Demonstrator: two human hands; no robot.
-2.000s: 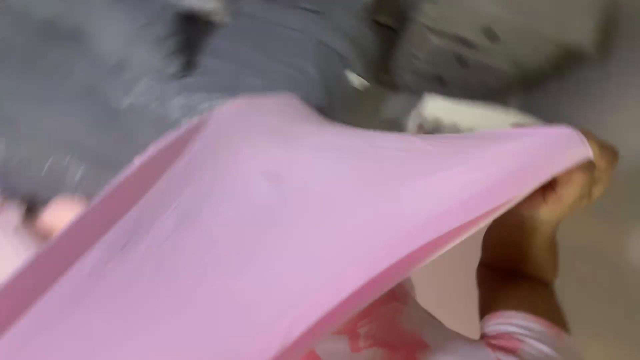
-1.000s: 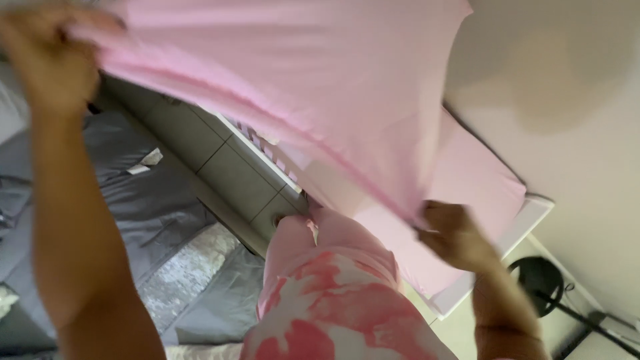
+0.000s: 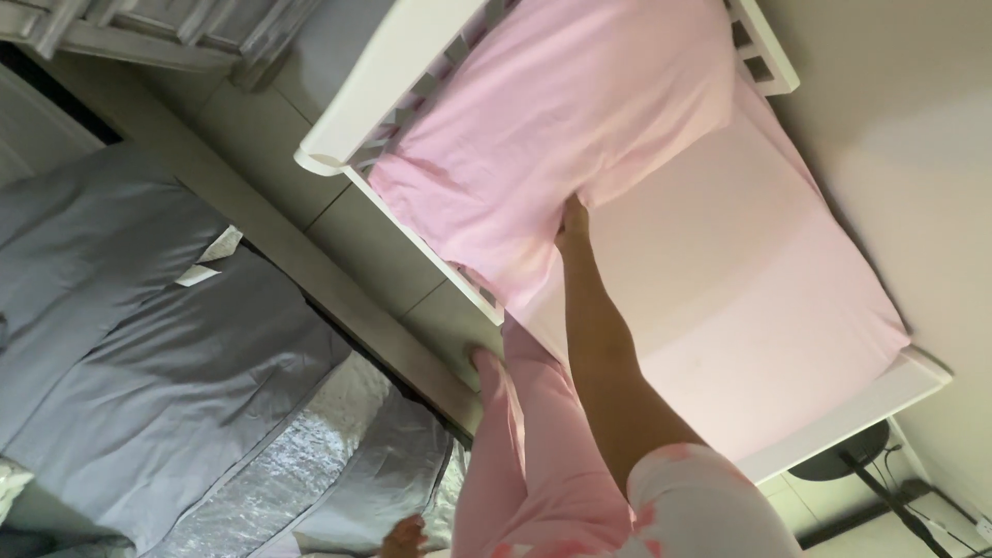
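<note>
A pink sheet [image 3: 558, 116] lies loosely over the headboard end of a small white-framed bed, with folds hanging at the near side. My right hand [image 3: 575, 217] grips or presses the sheet's lower edge near the middle of the bed; its fingers are partly hidden in the cloth. Under it, a paler pink fitted sheet [image 3: 744, 294] covers the mattress. My left hand [image 3: 406, 536] is low at the bottom edge of the view, away from the sheet, partly cut off, with no held thing visible.
A larger bed with grey bedding [image 3: 178, 349] stands at the left, its wooden side rail [image 3: 310, 271] beside a strip of tiled floor [image 3: 372, 248]. The white bed rail [image 3: 395, 85] is at top. A black round stand base [image 3: 845, 453] and cables are at lower right.
The pink sheet, held up between both hands one second ago, now lies on the small bed. My left hand has let go and dropped low; my right hand is at the sheet's edge.
</note>
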